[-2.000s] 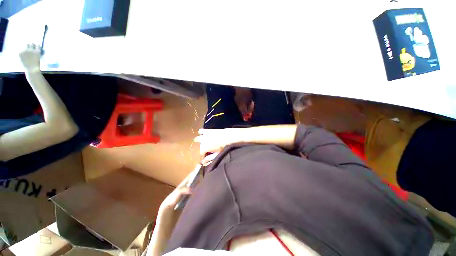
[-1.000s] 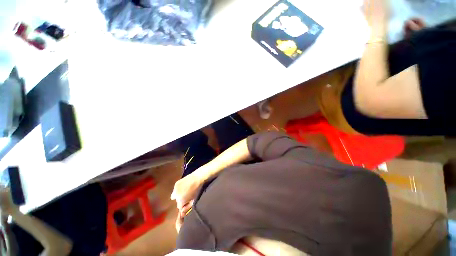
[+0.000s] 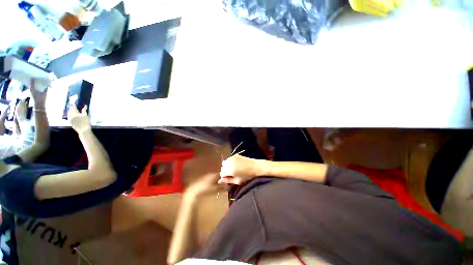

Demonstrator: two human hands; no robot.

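My right hand (image 3: 239, 169) is over my lap with its fingers curled. My left hand (image 3: 205, 184) is beside it on the left, blurred. Thin yellow lines show just above my right hand, and a small yellow mark shows below it, against dark clothing. Whether these belong to a held carton cannot be told. What either hand holds is hidden or too blurred. A plain black box (image 3: 147, 76) with small pale lettering stands on the white table (image 3: 249, 88), left of the middle.
A neighbour on the left has a hand on a black box (image 3: 79, 98). A crinkled bag (image 3: 285, 18) and a yellow item (image 3: 376, 5) lie at the far side. A dark sheet (image 3: 150, 39) lies far left. A red stool (image 3: 166, 171) is below the table; another person sits at right.
The view has swung left since a second ago, and the printed box is out of view. My left hand now shows beside my right hand. The neighbour's hand is on the black box.
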